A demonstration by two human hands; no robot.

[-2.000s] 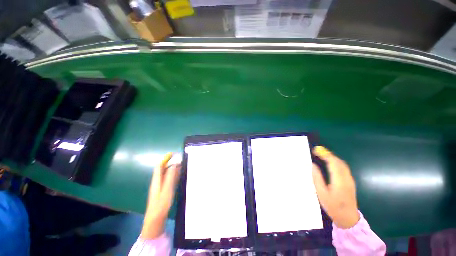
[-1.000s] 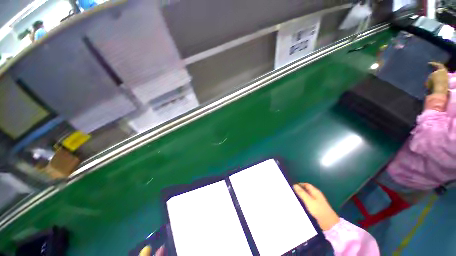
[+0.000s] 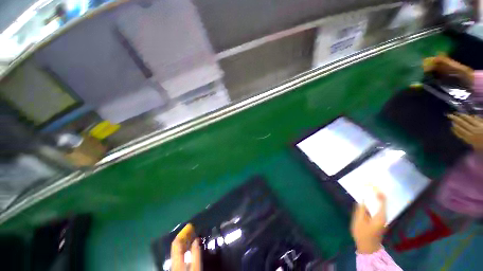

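Note:
A black tray (image 3: 265,217) with dark, glossy tablets lies at the bottom centre, tilted and cut off by the lower edge. My left hand (image 3: 185,251), with a yellow finger cot, is at its left part, fingers over the rim area; the palm is cut off. A second tray (image 3: 332,185) lies to the right with two tablets showing white screens (image 3: 339,145). My right hand (image 3: 369,225) is at its near side, fingers apart, fingertips over the nearer white screen. Both hands are blurred.
Another person's hands (image 3: 466,127) and pink sleeve are at the right, over a dark tray stack (image 3: 423,122). A dark tray (image 3: 61,243) lies at the lower left. A metal rail (image 3: 265,98), hanging papers and a small box (image 3: 87,152) line the back. A red stool (image 3: 423,233) stands lower right.
The white-screen tray has moved right, away from me, with my right hand. A dark-screen tray now lies in front, with my left hand at it. The other person's hands have come further into view.

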